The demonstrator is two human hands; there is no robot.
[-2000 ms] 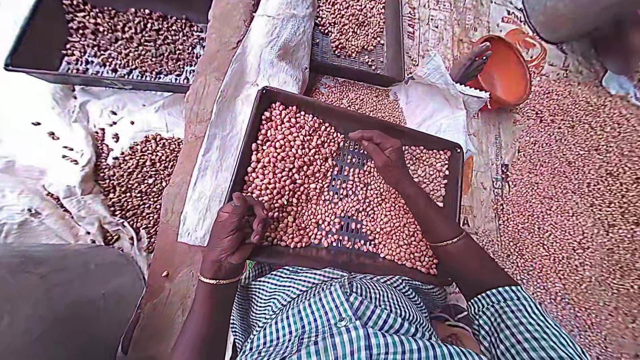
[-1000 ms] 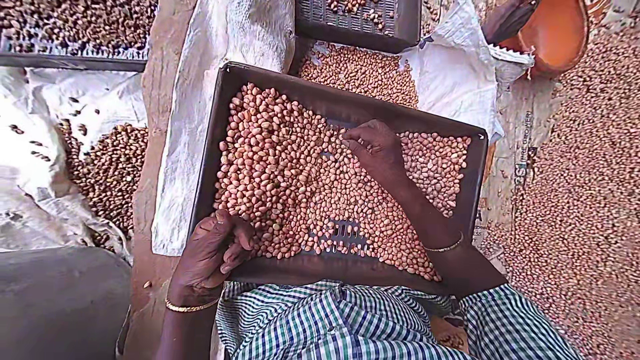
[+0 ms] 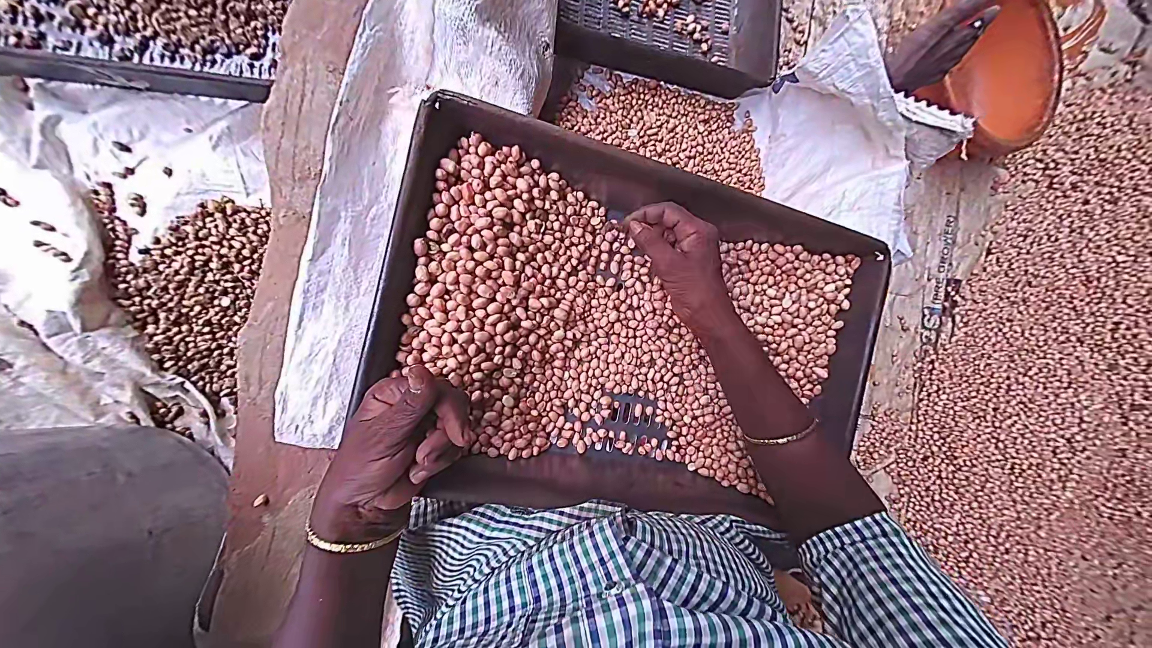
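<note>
A dark slotted plastic tray lies tilted across my lap, holding many shelled peanuts. My left hand is at the tray's lower left corner, fingers curled beside the nuts; whether anything is in them is hidden. Over the upper middle of the tray is my right hand, its thumb and forefinger close together near the nuts; I cannot tell if a nut is between them. Slots of the tray floor show near the lower middle and beside my right fingertips.
Another slotted tray stands beyond, above loose peanuts and a white woven sack. An orange bowl with a person's hand is upper right. Peanuts cover the right floor; darker nuts lie left, near a grey rounded surface.
The slotted area showing between the nuts in the middle of the tray has shrunk since two seconds ago. My right hand stays over the upper middle. The view has shifted closer to the tray.
</note>
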